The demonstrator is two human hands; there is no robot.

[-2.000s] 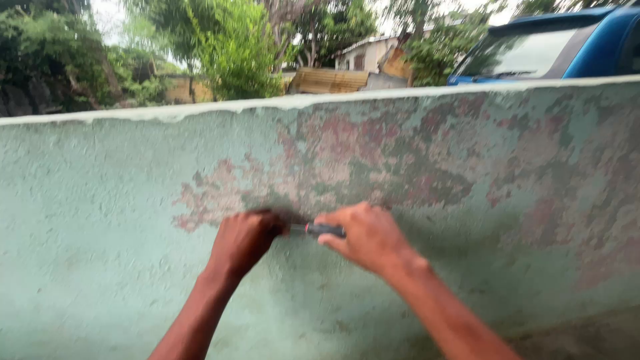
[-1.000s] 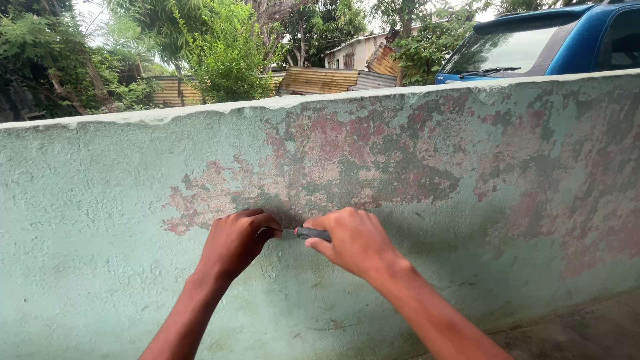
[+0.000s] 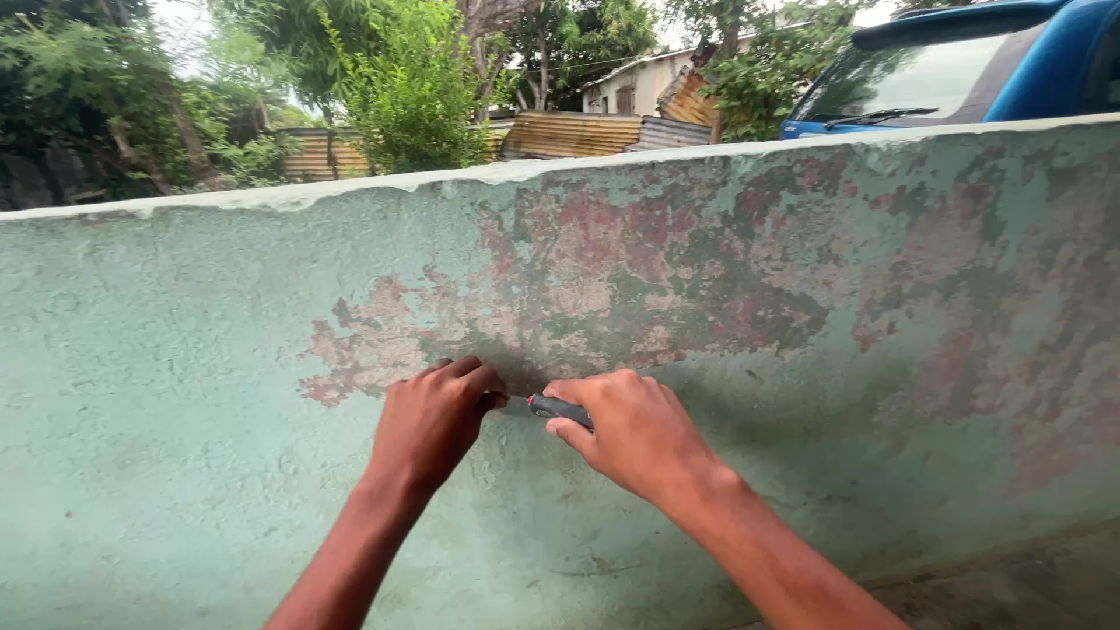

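My right hand (image 3: 634,429) is closed around the dark handle (image 3: 560,411) of a hand tool with a red collar, held against or close to a green painted wall (image 3: 219,420). A short stretch of thin metal shaft runs left from the handle to the fingers of my left hand (image 3: 442,416). Those fingers are curled at the shaft's far end and hide the tip, so the tool's exact kind cannot be told. Just above both hands is a large patch of peeled paint (image 3: 604,280), showing pink, red and grey layers.
The wall's pale, chipped top edge (image 3: 350,191) crosses the view. Beyond it are a blue vehicle (image 3: 1024,70) at the right, rusty corrugated metal sheets (image 3: 573,134), a small building (image 3: 643,79) and trees (image 3: 411,87). Dark ground (image 3: 1015,582) lies at the lower right.
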